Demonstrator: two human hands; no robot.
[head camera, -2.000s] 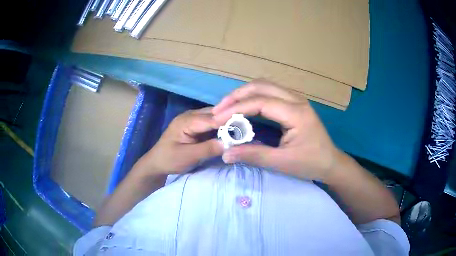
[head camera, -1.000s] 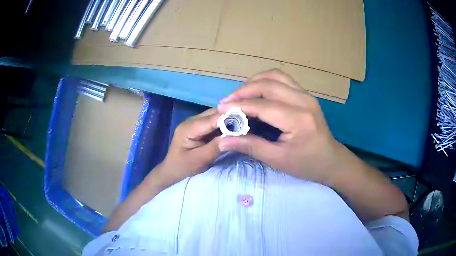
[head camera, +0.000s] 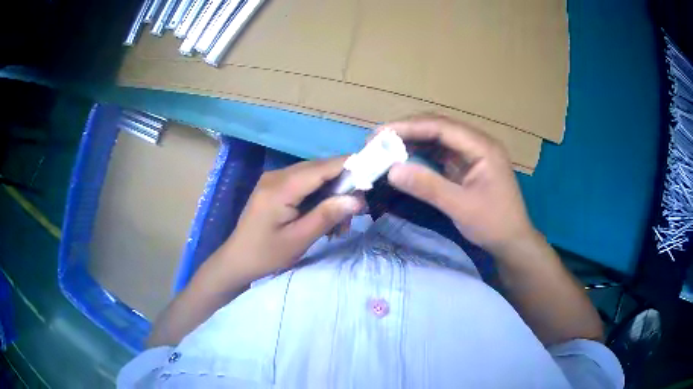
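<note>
A white plastic end piece (head camera: 376, 159) is between my hands, in front of my chest, tilted up to the right and slightly blurred. A short grey stretch of metal tube (head camera: 346, 182) shows at its lower left; the rest of the tube is hidden. My left hand (head camera: 292, 209) grips the tube between thumb and fingers. My right hand (head camera: 463, 178) has its fingers behind the white piece's upper end and its thumb beside it. The thumb looks slightly off the piece; whether the fingers touch it is unclear.
Silver tubes (head camera: 220, 34) lie slanting on the brown cardboard (head camera: 425, 53) at the upper left. A blue crate (head camera: 76, 220) at the left holds cardboard with a few tubes (head camera: 142, 125). Thin pale rods (head camera: 678, 152) lie at the far right, beyond the teal bench top (head camera: 600, 175).
The white piece has turned from its open end facing me to lying side-on, tilted up to the right. My right thumb and fingers have spread apart and moved slightly right.
</note>
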